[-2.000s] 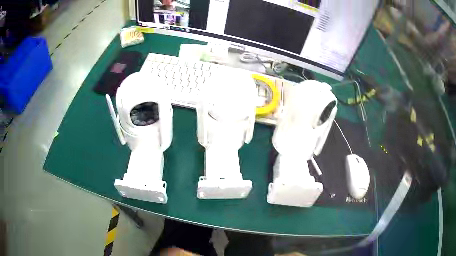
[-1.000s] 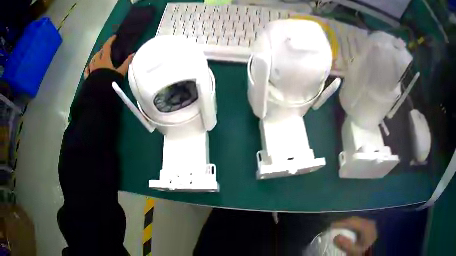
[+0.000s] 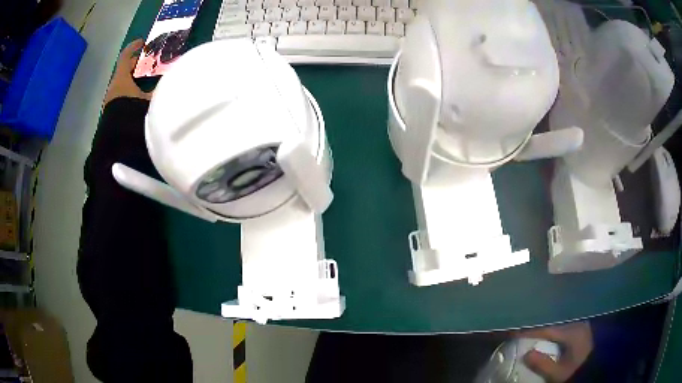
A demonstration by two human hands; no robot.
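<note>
My left hand (image 3: 126, 73) is at the upper left, fingers at the edge of a phone (image 3: 169, 37) with its screen lit, lying on the green table. My right hand (image 3: 566, 351) is low at the right, below the table edge, closed around a white object (image 3: 520, 360) that is partly hidden and blurred. Three white PTZ cameras stand in a row: the left one (image 3: 224, 120) shows its dark lens window, the middle one (image 3: 486, 82) shows a plain white head, and the right one (image 3: 624, 82) is turned partly away.
A white keyboard (image 3: 336, 28) lies behind the cameras. A white mouse (image 3: 664, 191) is at the far right. A blue bin (image 3: 46, 78) stands on the floor at the left. The green table's front edge (image 3: 389, 329) curves in front of me. Yellow-black tape (image 3: 239, 351) marks the floor.
My left hand came in to the dark phone, and its screen is now lit. My right hand came into view with the white object. The view has moved closer to the cameras.
</note>
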